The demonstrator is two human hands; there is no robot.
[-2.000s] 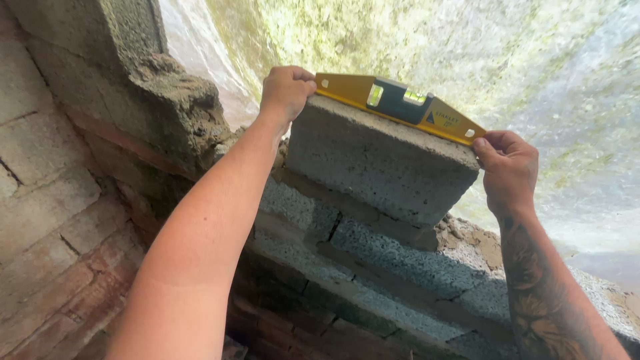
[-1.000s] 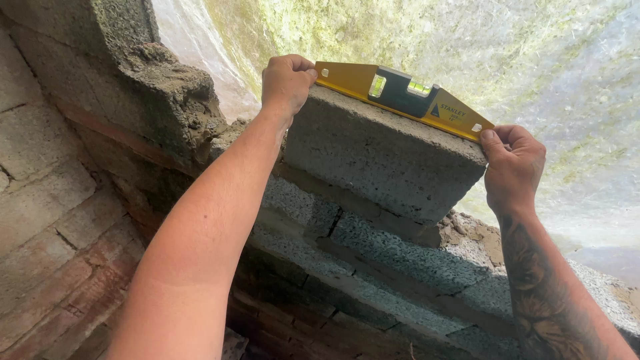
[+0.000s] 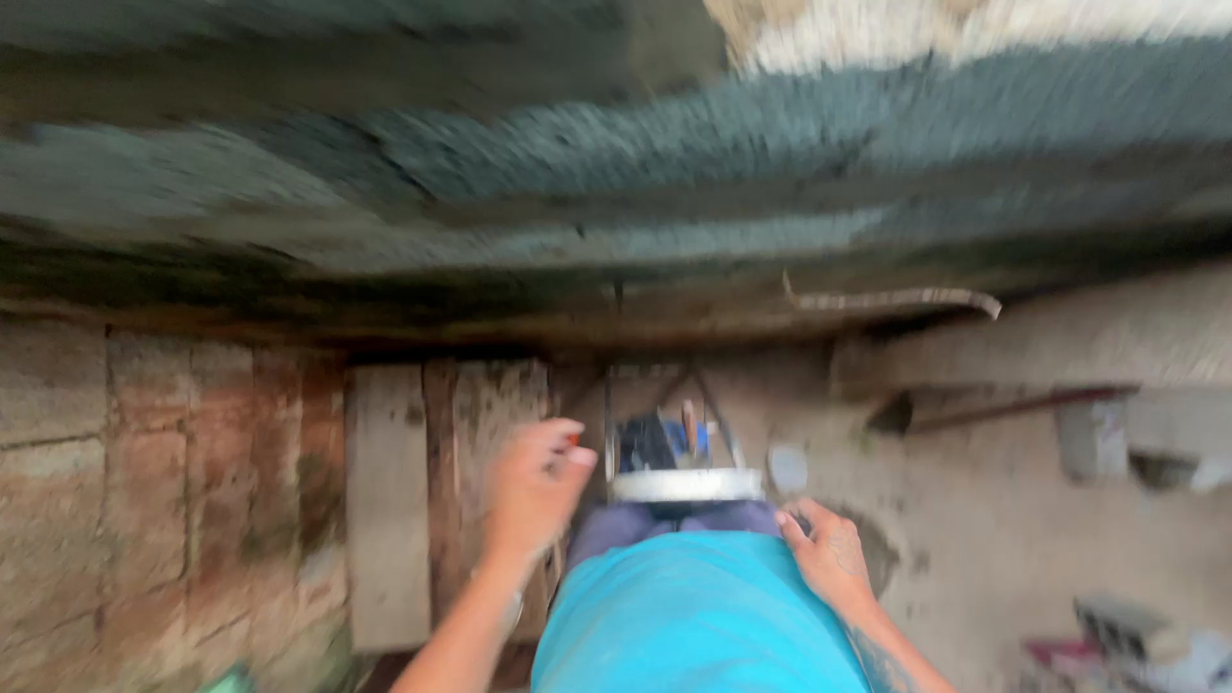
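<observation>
My left hand (image 3: 541,486) hangs over the wooden planks, blurred, its fingers partly curled; a small orange-red bit shows at the fingertips, and whether it is held cannot be told. Beside my right hip is my right hand (image 3: 826,556), fingers loosely bent, with nothing visible in it. Between the two, at my thighs, lies the pale top edge of a ladder or stepladder (image 3: 685,485). Beyond that edge a tool with an orange-brown handle (image 3: 689,423) rests among dark and blue things. The spirit level is not in view.
A concrete block wall (image 3: 597,144) crosses the view ahead. Wooden planks (image 3: 387,500) lie at left beside a brick wall (image 3: 144,481). Far below at right are a long-handled shovel (image 3: 1001,412), a pale bucket (image 3: 1092,438) and a hollow block (image 3: 1131,626).
The view has swung down from the wall top. Both hands have left the yellow spirit level they held on the upper block and are now low, near my body.
</observation>
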